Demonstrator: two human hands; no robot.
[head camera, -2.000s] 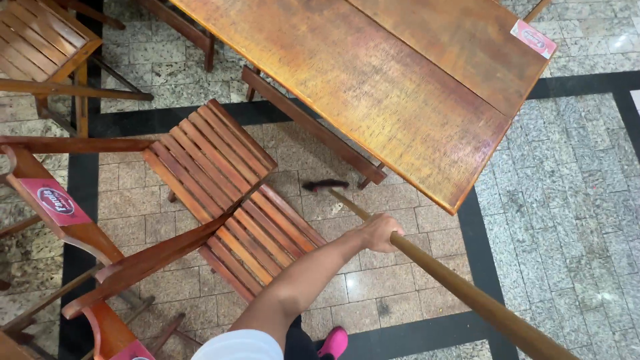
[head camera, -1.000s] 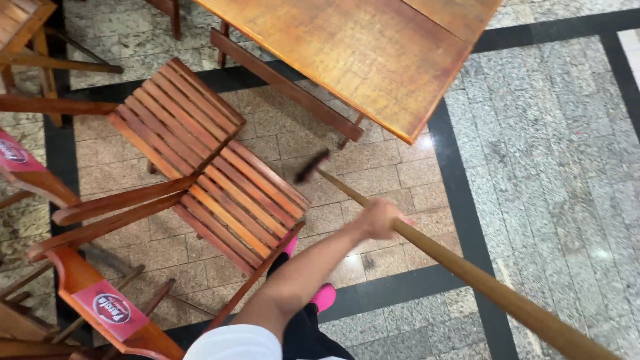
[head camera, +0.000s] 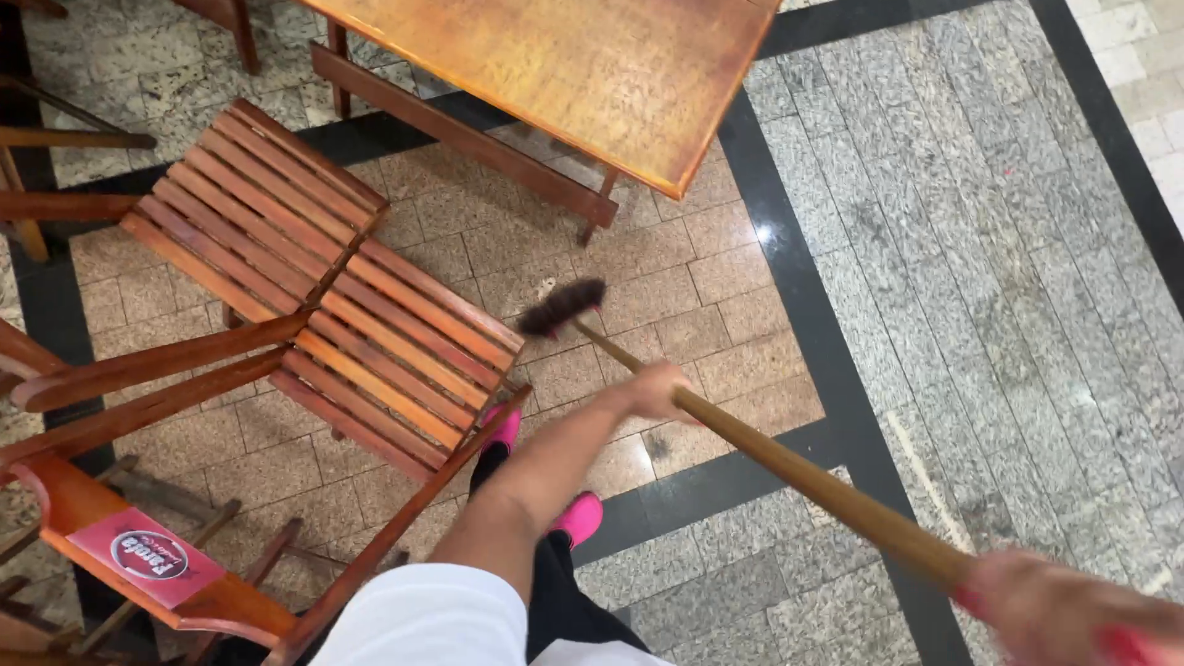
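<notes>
My left hand (head camera: 659, 390) is closed around the lower part of a long wooden broom handle (head camera: 814, 481). Nearer the camera, at the lower right, my right hand (head camera: 1045, 592) grips the handle's upper part, somewhat blurred. At the far end the dark bristled broom head (head camera: 562, 307) is over the tiled floor, just right of the slatted seat of a wooden folding chair (head camera: 407, 356). Whether the bristles touch the floor cannot be told.
A wooden table (head camera: 592, 74) stands ahead, its corner beyond the broom. Another slatted chair (head camera: 254, 213) adjoins the first at left, with a labelled chair back (head camera: 139, 555) below. My pink shoes (head camera: 579, 520) are beneath me. Grey stone floor (head camera: 999, 277) lies at right.
The broom head has moved away from beside the table's crossbar toward the chair and nearer my feet. My right hand has come into view. The view has shifted.
</notes>
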